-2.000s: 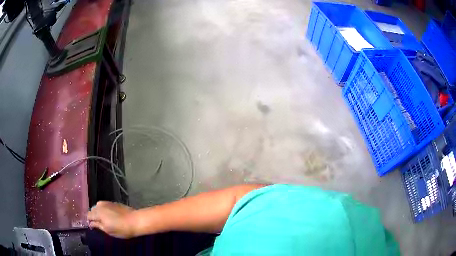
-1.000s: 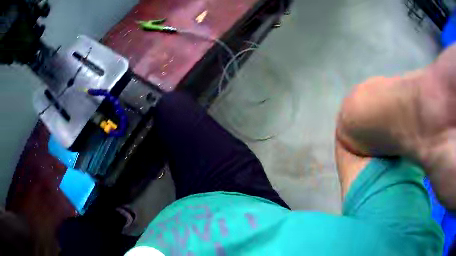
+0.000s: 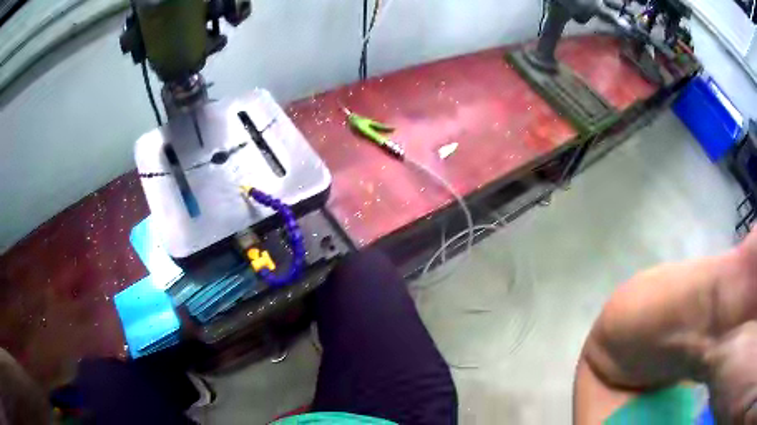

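Observation:
Neither of my hands can be made out. My bent right arm fills the lower right edge, cut off before the hand. A dim brownish shape at the lower left edge may be part of my left arm. Bright blue flat plates (image 3: 147, 317) lie in a small stack at the lower left. More plates (image 3: 217, 295) lie fanned on the dark machine base (image 3: 325, 241). The light grey drill press table (image 3: 249, 197) has two slots and scattered chips, with no plate on it. The chuck and bit (image 3: 197, 124) hang above it.
The blue beaded coolant hose (image 3: 295, 236) with a yellow-orange valve curves at the table front. A green air blow gun (image 3: 376, 134) and a pale scrap (image 3: 448, 150) lie on the red bench (image 3: 415, 191). Its hose hangs to the floor. My dark-trousered knee touches the bench front.
The view has swung left from floor and blue crates to the drill press. My right hand, near the bench edge two seconds ago, has left the picture; the arm is now bent at the right.

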